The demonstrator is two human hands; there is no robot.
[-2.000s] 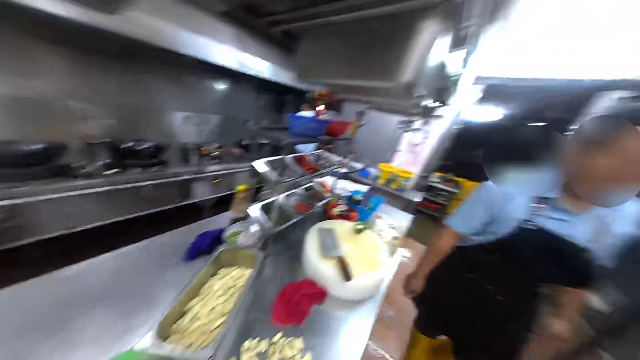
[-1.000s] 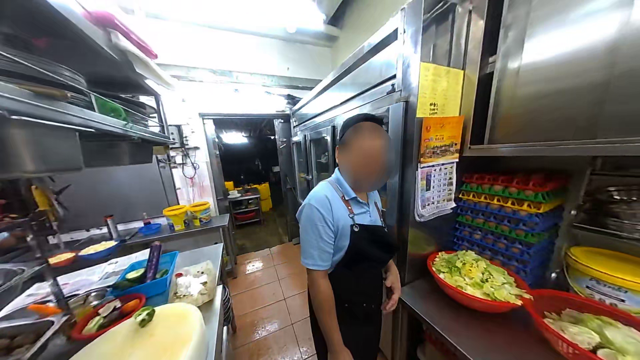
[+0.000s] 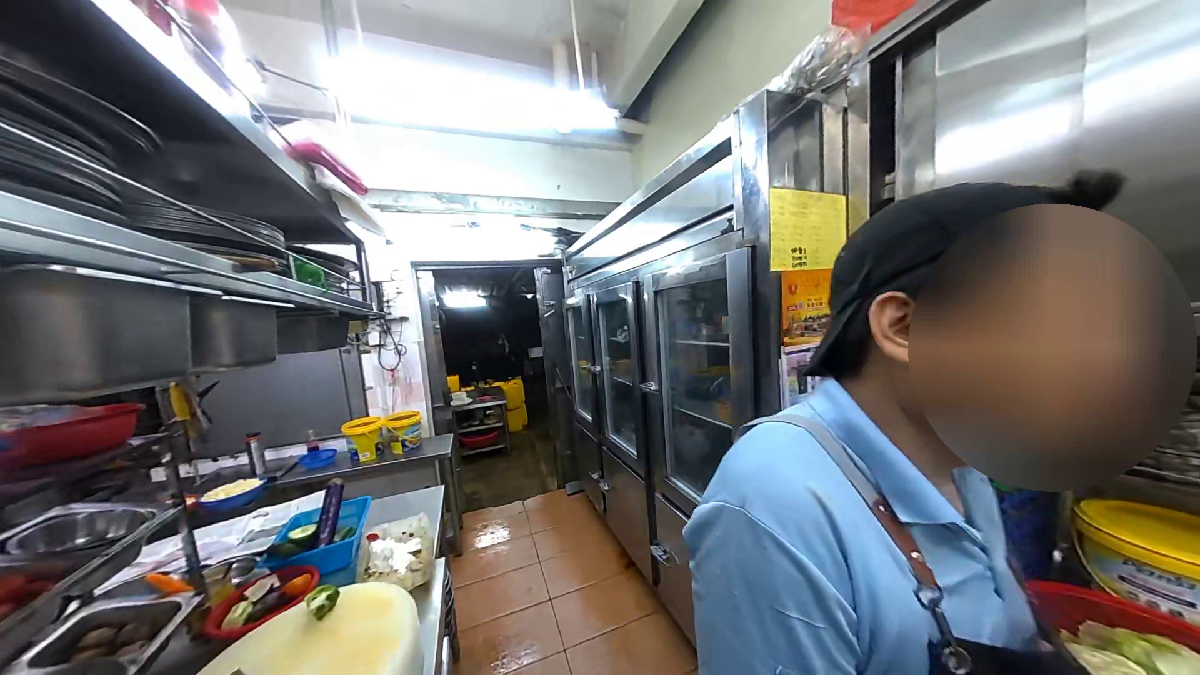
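Observation:
Neither of my hands shows in the head view. Below at the left lies a thick round white cutting board (image 3: 347,642) with a piece of green vegetable (image 3: 322,602) on its far edge. Beside the board, a red basket (image 3: 225,626) holds cut vegetables. A blue plastic basket (image 3: 349,553) behind it has an eggplant (image 3: 330,512) and green vegetables in it. A plastic bag with white contents (image 3: 401,553) rests right of the blue basket.
A person in a blue shirt and dark cap (image 3: 797,553) stands close at the right. Glass-door steel refrigerators (image 3: 698,375) line the tiled aisle (image 3: 525,581). Overhead at left hangs a steel shelf (image 3: 187,253) with plates. A red basket of cut leaves (image 3: 1125,600) sits at lower right.
The view has swung right from the stove side, then moved in. The person now appears much closer, at the right edge, with the face turned right.

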